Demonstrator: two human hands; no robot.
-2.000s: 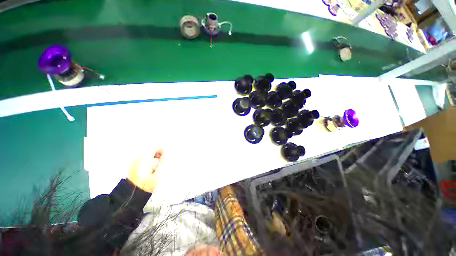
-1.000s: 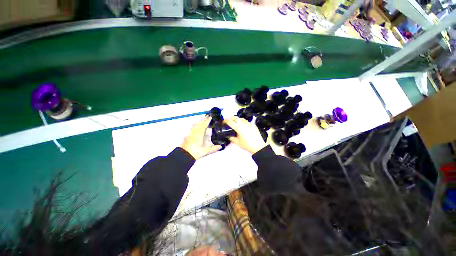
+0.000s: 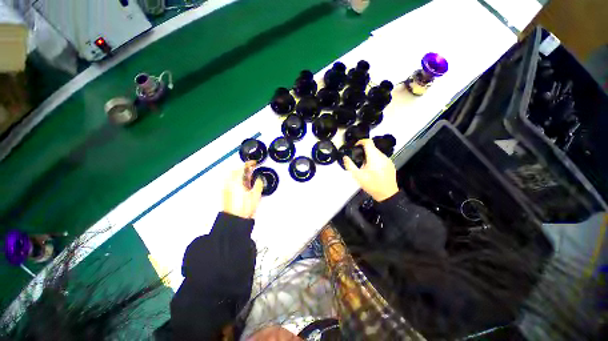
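Observation:
Several glossy black flanged sleeves (image 3: pixel 325 125) stand massed on the white sheet (image 3: pixel 303 212), with a few at the near left showing open round centres. My left hand (image 3: pixel 241 190) has its fingers around a black sleeve (image 3: pixel 267 180) at the left end of the group. My right hand (image 3: pixel 373 172) grips another black sleeve (image 3: pixel 353 157) at the near right side of the group. A sample unit with a purple flared end (image 3: pixel 435 64) stands on the sheet beyond the rows.
Large black totes (image 3: pixel 460 220) lie at the right, with loose black parts in the farther one. The green belt (image 3: pixel 200 86) carries a wired unit (image 3: pixel 149 88), a round metallic body (image 3: pixel 121 110) and a purple-ended unit (image 3: pixel 19 247). A white rail (image 3: pixel 127 200) edges the belt.
The view has turned. My hands, together around black parts before, are now apart, each at its own sleeve. More black sleeves stand at the near left of the group.

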